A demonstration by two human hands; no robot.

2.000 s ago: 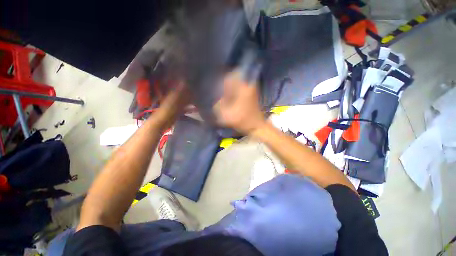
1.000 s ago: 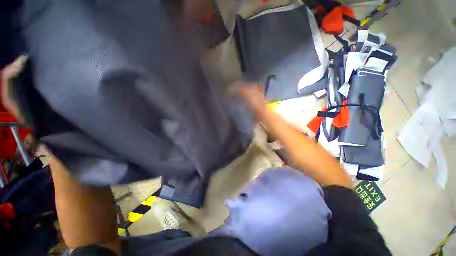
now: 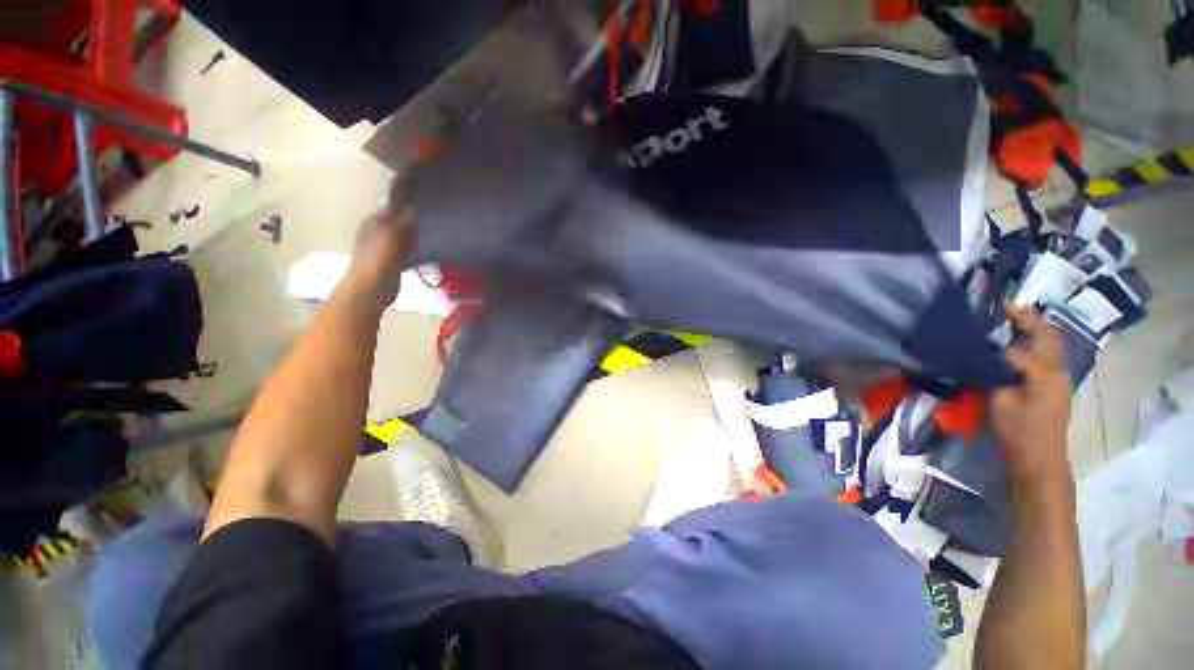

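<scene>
A dark grey and black logo panel (image 3: 773, 170) with white lettering ending in "Port" is stretched between my hands, partly blurred. My left hand (image 3: 388, 236) grips its left end. My right hand (image 3: 1034, 367) grips its right corner, fingers closed on the cloth. A folded dark grey panel stack (image 3: 524, 386) lies on the floor below, its upper end under the held cloth. A grey panel with a white edge (image 3: 904, 118) lies behind the held panel.
Cut-piece bundles with white ends (image 3: 1074, 295) lie at the right. A smaller grey bundle (image 3: 801, 425) lies near my knee. Orange-red cloth (image 3: 1037, 131) is at upper right, white scraps (image 3: 1152, 458) at far right. A red plastic basket (image 3: 92, 79) and dark cloth (image 3: 105, 314) are at left.
The grey cloth that was bunched up high at the left is now lower and spread out across the middle. My right hand has moved right and my left hand is visible on the cloth's end.
</scene>
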